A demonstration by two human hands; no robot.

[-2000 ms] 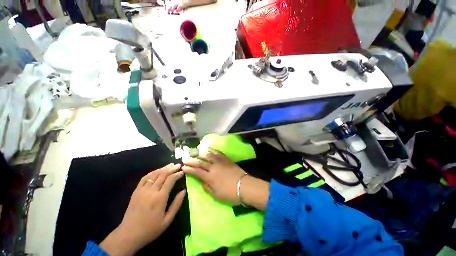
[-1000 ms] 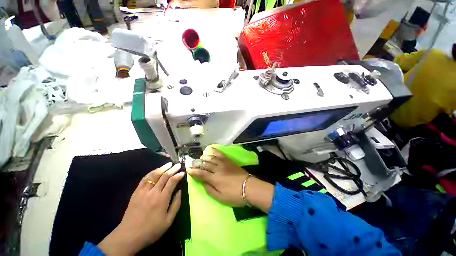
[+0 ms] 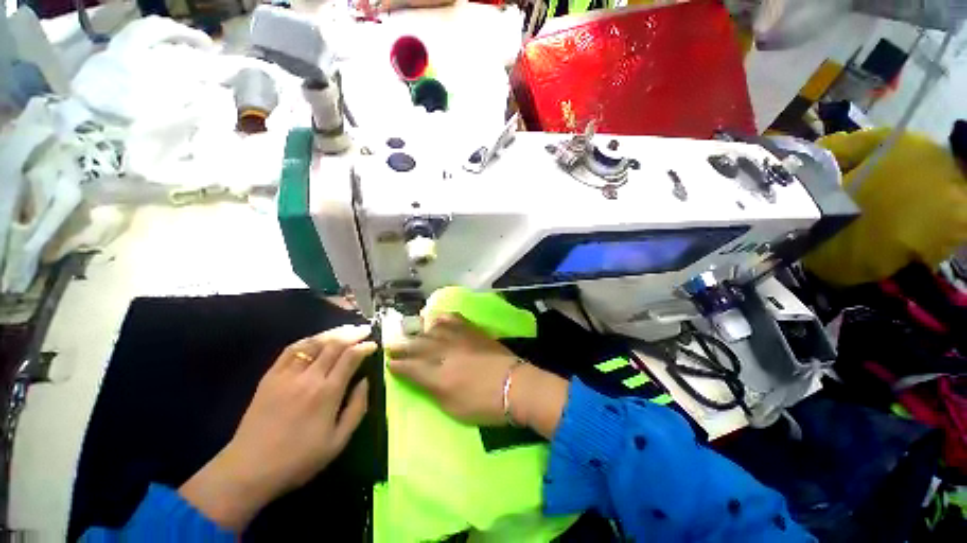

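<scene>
A black panel (image 3: 159, 371) lies flat left of the needle, and a neon yellow-green panel (image 3: 424, 477) lies along its right edge. The white sewing machine (image 3: 467, 239) has its presser foot (image 3: 388, 321) down near where the panels meet. My left hand (image 3: 302, 398) lies flat on the black panel, fingertips just left of the foot. My right hand (image 3: 456, 371) presses on the neon panel, fingertips just right of the foot. The needle itself is too small to tell. A black piece with neon bars (image 3: 626, 373) lies right of my right hand.
Black-handled scissors (image 3: 705, 366) and a grey accessory tray (image 3: 797, 334) are right of the machine. A red folder (image 3: 636, 74) and spools (image 3: 409, 58) are behind it. White fabric (image 3: 148, 95) is heaped at left. Dark and pink garments lie at right.
The view has shifted slightly. My left hand and the black panel sit a little further left in the picture. Both hands stay on the fabric beside the presser foot.
</scene>
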